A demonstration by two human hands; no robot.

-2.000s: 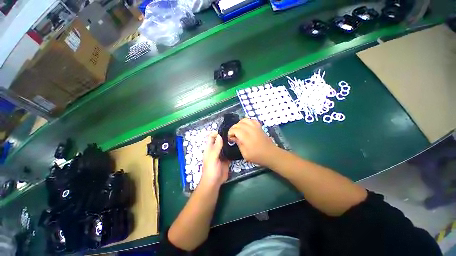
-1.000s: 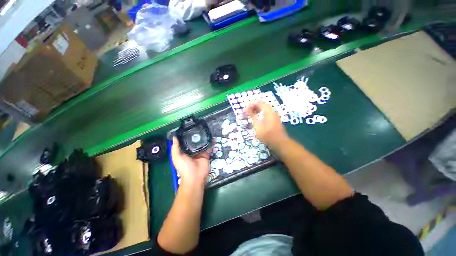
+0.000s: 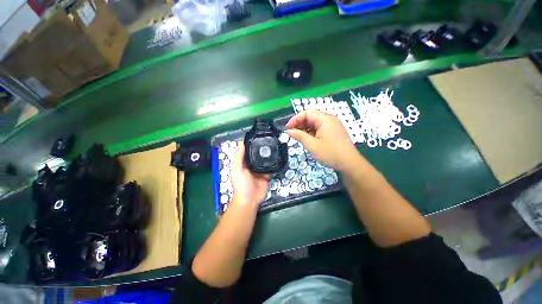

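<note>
My left hand [image 3: 248, 181] holds a black plastic housing [image 3: 265, 151] over the parts tray; a pale disc shows at the housing's centre. My right hand [image 3: 318, 135] is just right of the housing, thumb and forefinger pinched together on a small pale piece, likely a round disc [image 3: 284, 136]. The parts tray [image 3: 216, 181] below has a blue left edge and holds many loose discs. The disc sheet [image 3: 339, 111] lies behind my right hand, which hides part of it.
A scrap pile of white rings and strips [image 3: 380, 119] lies right of the sheet. Stacked housings [image 3: 89, 219] stand on cardboard [image 3: 163, 208] at left; another housing [image 3: 193, 157] sits beside the tray. The conveyor belt [image 3: 178, 89] carries housings. Bare cardboard [image 3: 493, 113] lies at right.
Since one second ago, my right hand has moved from the disc sheet towards the housing. My left hand still holds the housing, now nearer my right hand. The camera view has shifted.
</note>
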